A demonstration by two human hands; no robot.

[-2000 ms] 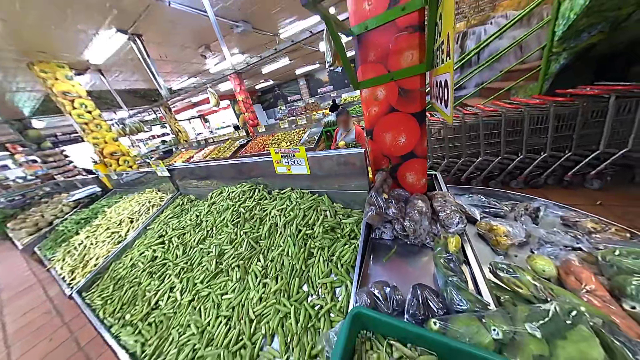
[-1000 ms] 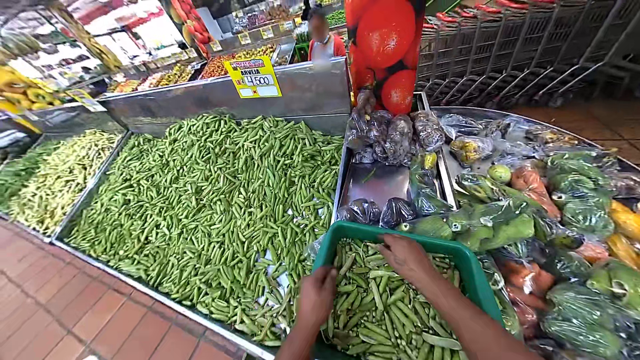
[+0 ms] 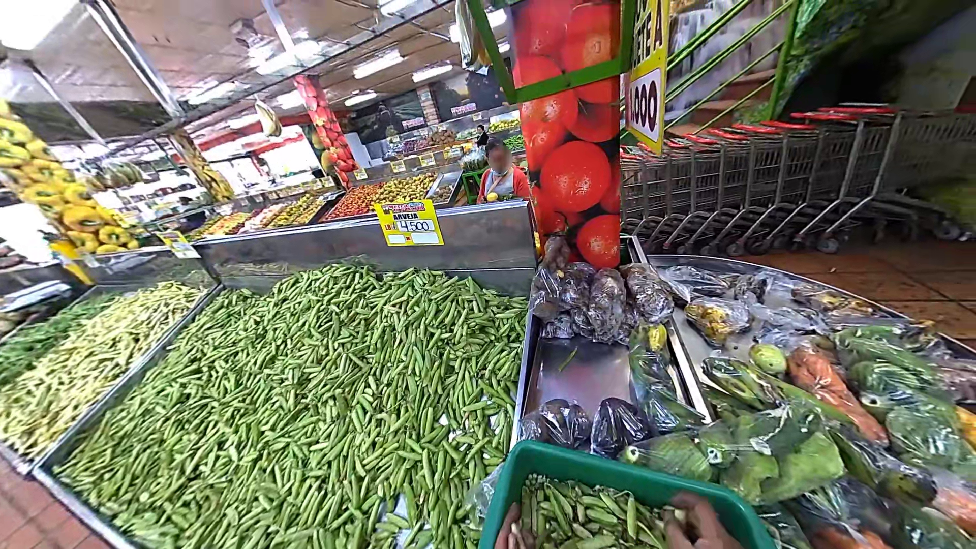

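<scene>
A green plastic crate (image 3: 610, 467) stands at the bottom right of centre with pea pods (image 3: 587, 512) inside. My left hand (image 3: 512, 528) is at the crate's left inner side, mostly cut off by the frame's lower edge. Among the pods on the crate's right side is my right hand (image 3: 698, 520), its fingers curled and partly hidden, so its hold is unclear. To the left, a large heap of green pea pods (image 3: 328, 381) fills a metal display bin (image 3: 305, 236), with a yellow price sign (image 3: 409, 223) on its back wall.
Bagged dark produce (image 3: 608, 301) lies in a metal tray (image 3: 572, 374) beyond the crate. Bagged vegetables (image 3: 793, 457) crowd the right. Pale pods (image 3: 99, 351) fill the left bin. A tomato-print pillar (image 3: 572, 168), a row of shopping carts (image 3: 762, 187) and a person (image 3: 505, 179) are behind.
The view has tilted up since one second ago. Both hands, seen over the crate then, are now low at its sides and partly out of frame.
</scene>
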